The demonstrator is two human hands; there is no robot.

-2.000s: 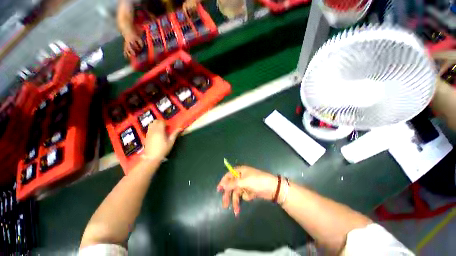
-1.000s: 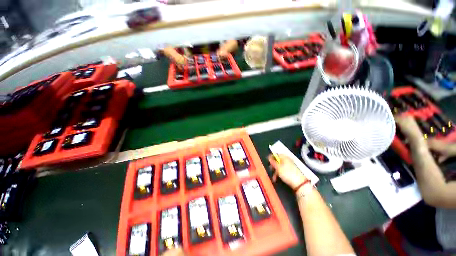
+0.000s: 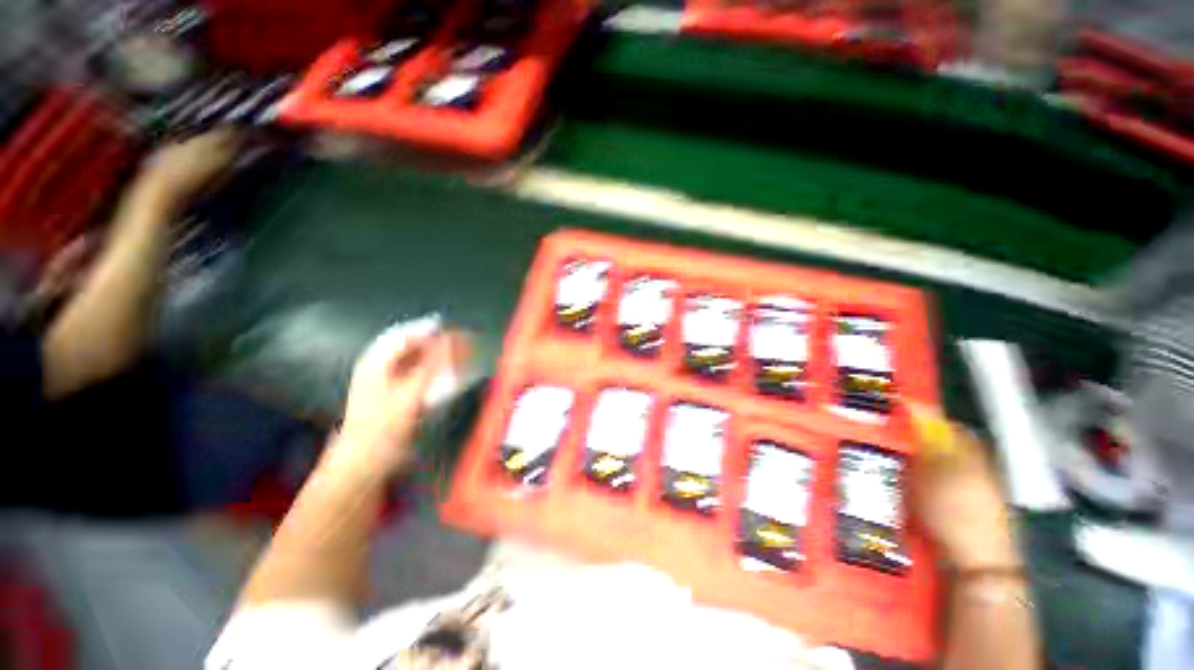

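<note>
The red tray (image 3: 720, 550) lies in front of me with two rows of black units, such as this one (image 3: 778, 497), each with a white label and a gold-yellow mark. My left hand (image 3: 399, 380) is left of the tray, apart from it, with a small white sheet (image 3: 445, 370) at its fingers; the view is blurred. My right hand (image 3: 962, 504) is at the tray's right edge. A yellow tool (image 3: 935, 437) shows at its fingers; its tip cannot be made out.
A long white strip (image 3: 1015, 425) lies right of the tray, beside the fan base (image 3: 1106, 452). Another red tray (image 3: 504, 124) stands at the upper left. Another person's arm (image 3: 111, 288) reaches in at the left. A pale dividing strip (image 3: 786, 242) runs behind the tray.
The tray has come from the back left to directly before me. My left hand has left it and now has a white sheet. My right hand has moved to the tray's right edge.
</note>
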